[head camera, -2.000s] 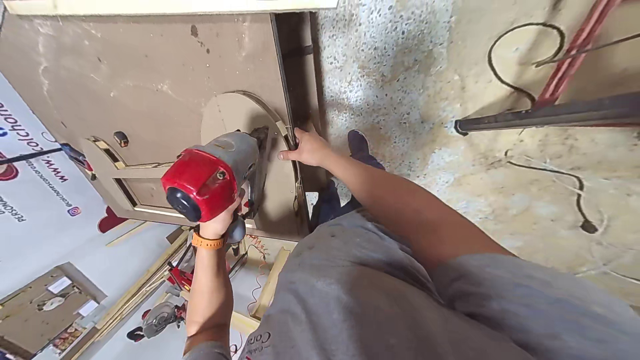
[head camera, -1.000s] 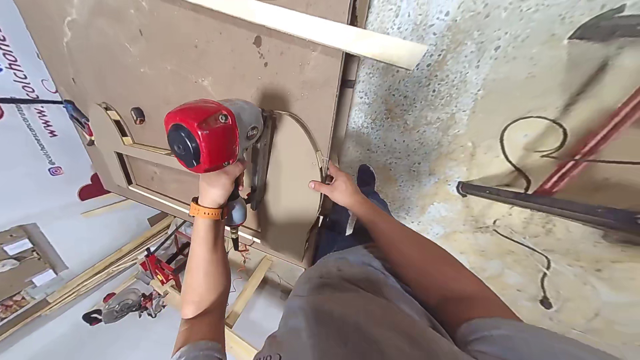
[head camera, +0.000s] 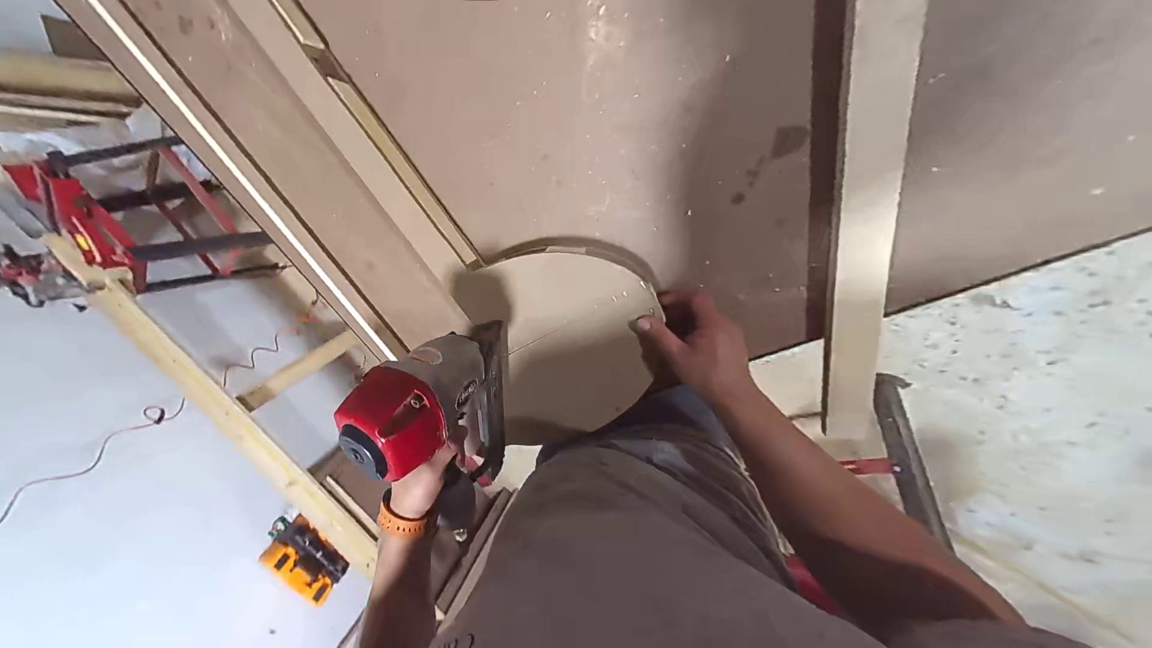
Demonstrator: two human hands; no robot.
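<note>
My left hand (head camera: 423,486), with an orange watch on the wrist, grips the handle of a red and grey pneumatic nailer (head camera: 423,405). The nailer's dark magazine lies along the left side of a rounded fibreboard or thin wood panel (head camera: 576,333); its nose contact cannot be seen clearly. My right hand (head camera: 702,351) pinches the right end of the panel's curved edge, thumb on top and fingers partly hidden below. A thin curved strip (head camera: 576,247) follows the rounded edge. Several small marks or fasteners and a pencil line show on the panel face.
Large brown boards (head camera: 576,108) lie under and beyond the panel. A pale wooden board (head camera: 873,225) crosses them at right. On the left are a long timber (head camera: 225,405), red metal stands (head camera: 99,225), a thin cord (head camera: 117,450) and a yellow-black tool (head camera: 306,558) on the floor.
The view has swung and moved closer. The nailer has moved from near the curved strip to the panel's left side. My right hand remains at the curved edge.
</note>
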